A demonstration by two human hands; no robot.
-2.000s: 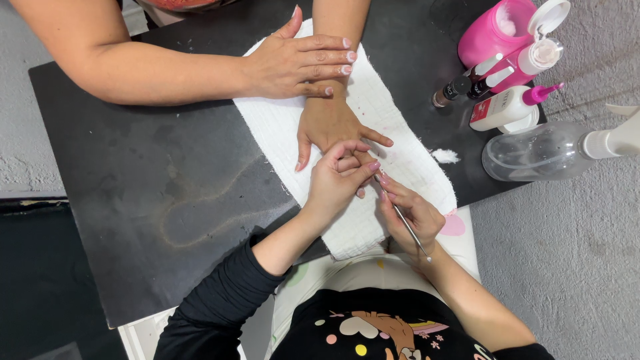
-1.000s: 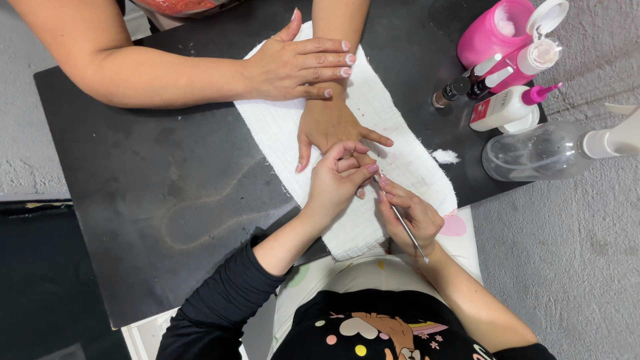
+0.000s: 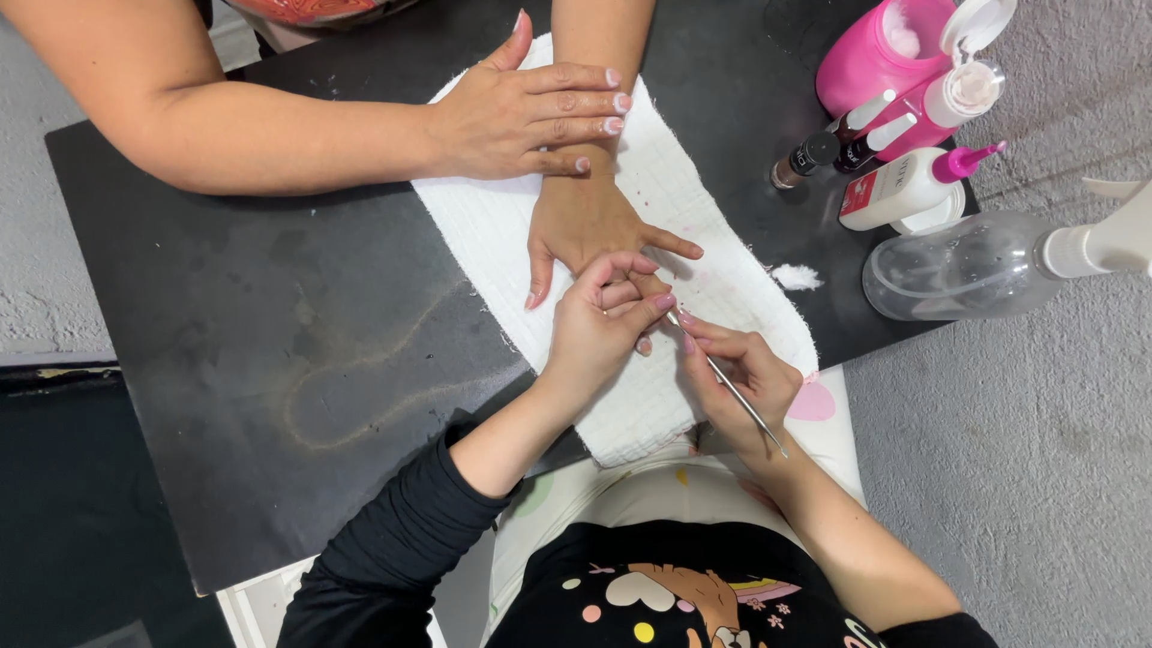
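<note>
My left hand [image 3: 598,324] holds a finger of the other person's hand [image 3: 585,220], which lies palm down on a white towel [image 3: 711,252]. Between the fingers of my right hand [image 3: 742,373] is a slim metal cuticle pusher [image 3: 742,400], its upper tip at the nail of the held finger. My left thumb and fingers partly hide that finger. The other person's second hand [image 3: 549,117], with whitish matter around its nails, rests across their wrist.
On the black tabletop [image 3: 270,270], to the right, are a pink container with cotton [image 3: 864,54], nail polish bottles [image 3: 805,160], a white bottle with a pink nozzle [image 3: 895,189], a clear spray bottle [image 3: 963,270] and a cotton tuft [image 3: 796,276].
</note>
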